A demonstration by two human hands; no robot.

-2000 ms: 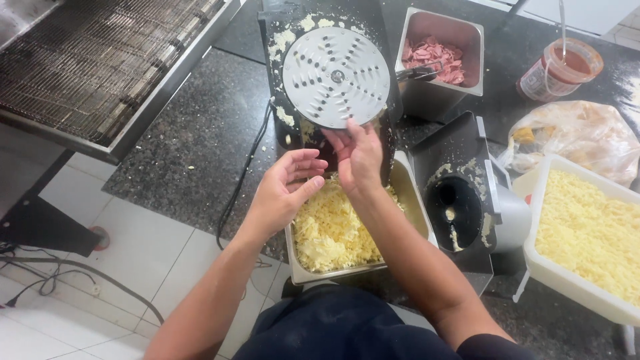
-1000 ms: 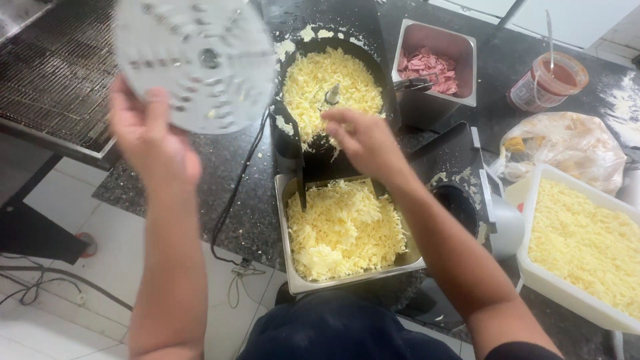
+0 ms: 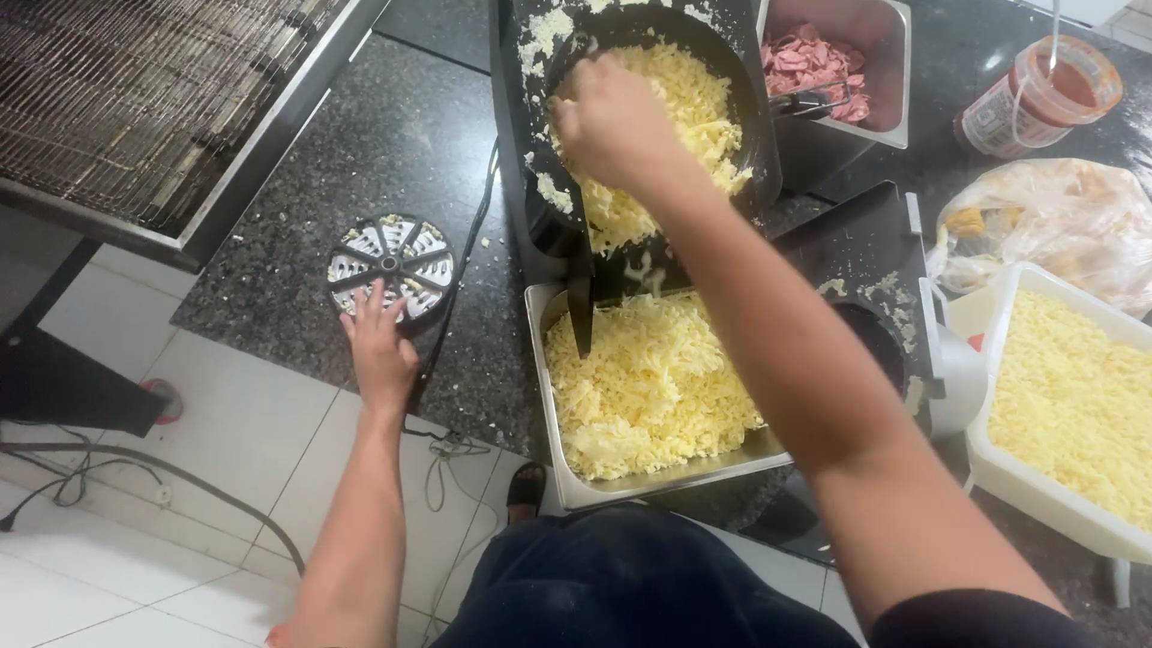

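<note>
A round metal grating disc (image 3: 391,263) lies with its ribbed side up on the dark granite counter, and my left hand (image 3: 378,337) touches its near edge with fingers apart. My right hand (image 3: 616,121) is inside the round chamber of the black food processor (image 3: 765,99), at the left side of the grated cheese (image 3: 697,85); its fingers are curled and blurred, so whether they hold cheese is unclear. Below the chamber's chute, a steel pan (image 3: 543,396) holds a heap of grated cheese (image 3: 648,387). Some shreds hang between the chute and the pan.
A conveyor oven's wire belt (image 3: 153,90) is at upper left. Right of the processor are a steel container (image 3: 891,72) of sliced pink meat, a plastic tub (image 3: 1035,99) of red sauce, a plastic bag (image 3: 1044,225), a white bin (image 3: 985,432) of grated cheese and the processor's detached lid (image 3: 864,261).
The disc was over the processor, then raised in my left hand; now it lies on the counter, turned over. My right hand has moved into the opened chamber.
</note>
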